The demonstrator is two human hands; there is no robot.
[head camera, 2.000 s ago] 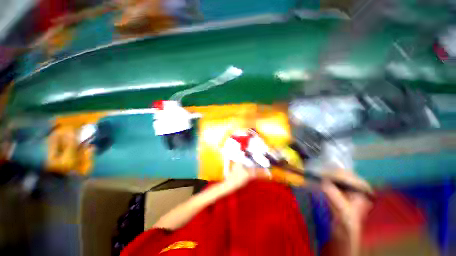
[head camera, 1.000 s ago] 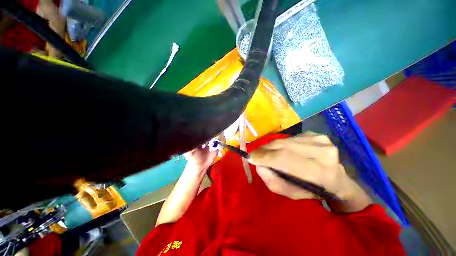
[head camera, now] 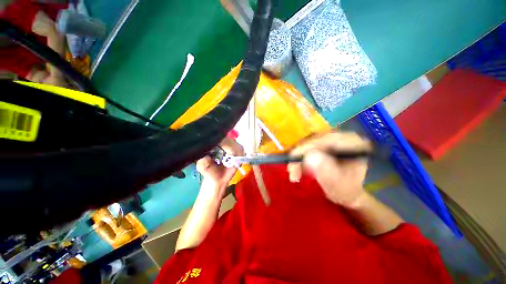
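Note:
My left hand (head camera: 217, 169) holds a white appliance body (head camera: 249, 136) with a bit of red spout (head camera: 233, 133) at the front edge of the orange-wrapped fixture (head camera: 286, 105). My right hand (head camera: 333, 166) grips a thin dark tool (head camera: 288, 158), roughly level, its paler tip at the small round end of the piece by my left fingers. Whether the tip touches is unclear. White straps (head camera: 258, 183) trail from the body over my red shirt. A thick black hose (head camera: 211, 125) hides part of the fixture and piece.
A cup of screws (head camera: 277, 50) and a clear bag of screws (head camera: 333, 61) lie behind the fixture. A white strap (head camera: 177, 86) lies on the green belt (head camera: 161, 50). A blue crate (head camera: 410, 172) and red sheet (head camera: 452, 111) are at right. Another person's hand (head camera: 49, 30) shows upper left.
My right hand has turned the tool from slanting to nearly level. The hose has shifted left in view, and a yellow label beside it now shows. My left hand still holds the piece.

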